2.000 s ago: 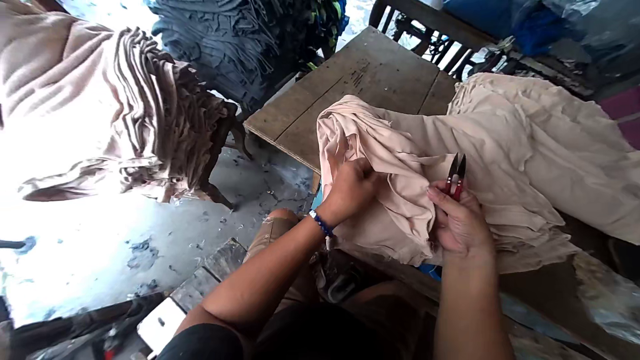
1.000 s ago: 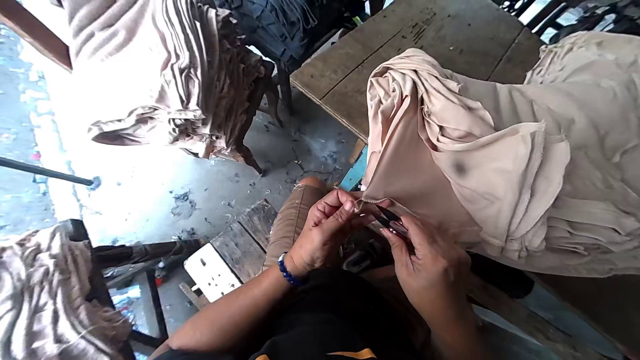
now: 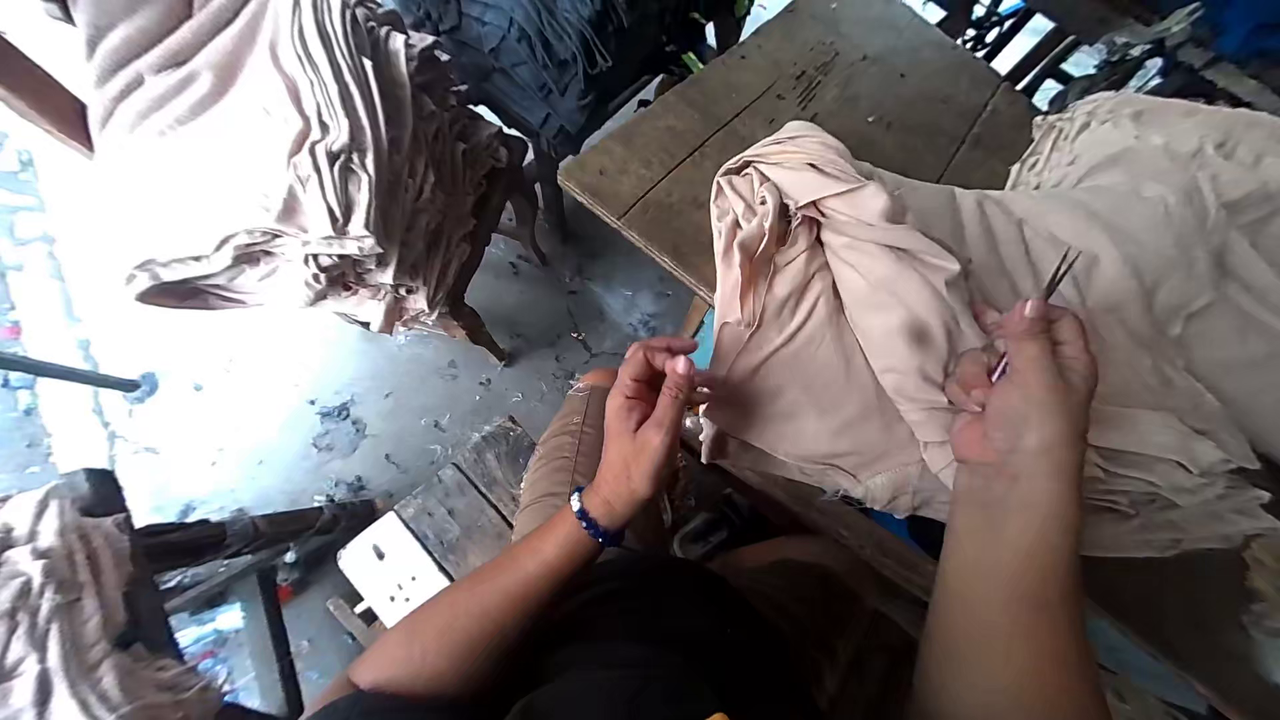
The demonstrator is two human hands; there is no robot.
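Pale pink fabric pieces (image 3: pixel 870 300) lie in folds over the near side of a wooden table. My right hand (image 3: pixel 1030 380) is closed around small thread snips (image 3: pixel 1060 275), whose blades point up and away. Its fingertips are at the folded cloth; whether they also pinch it, I cannot tell. My left hand (image 3: pixel 650 415), with a blue beaded bracelet (image 3: pixel 594 518) at the wrist, is at the left edge of the fabric. Its thumb and fingertips are close together, and I cannot make out anything between them.
The wooden table top (image 3: pixel 800 90) shows behind the cloth. At the left, a thick stack of light fabric (image 3: pixel 330 170) hangs over a wooden stand, with dark fabric (image 3: pixel 520 70) behind it. A white socket board (image 3: pixel 392 570) rests on a wooden bench (image 3: pixel 470 500) beside my leg.
My hands were together at the cloth's lower edge a second ago and are now apart. The right hand with the snips has moved right, over the fabric.
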